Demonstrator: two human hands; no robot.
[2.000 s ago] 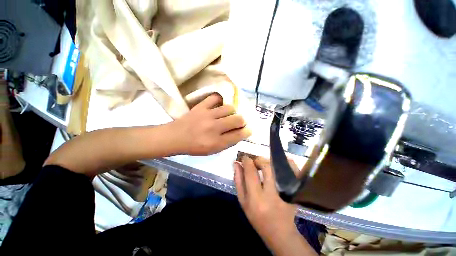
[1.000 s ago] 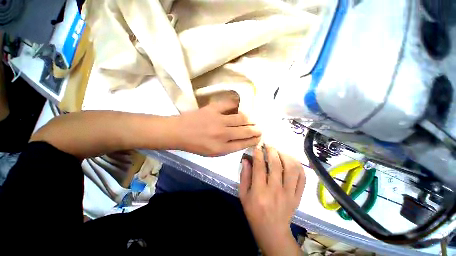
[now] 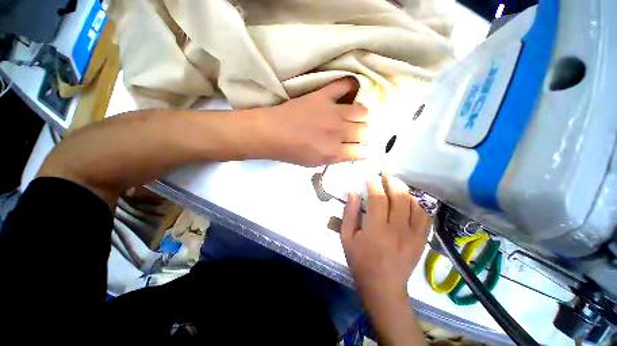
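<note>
A large beige cloth panel lies in folds over the back of the white sewing machine table. My left hand lies palm down on the panel's near edge, thumb tucked under a cloth fold, fingers pointing at the needle area. My right hand lies just nearer and to the right, fingertips down on the table below the machine head. I cannot tell whether it pinches cloth; glare washes out the edge there. The white machine head with a blue stripe hides the needle and presser foot.
Scissors with a yellow and a green handle loop lie right of my right hand. A black curved bar crosses in front of them. A small brown mark is near the table edge. A blue and white box and tan strip are at left.
The view has shifted, showing more of the machine head. Both hands stay close together near the needle area; my right hand is now off the brown mark. The scissors have come into view since the oldest frame.
</note>
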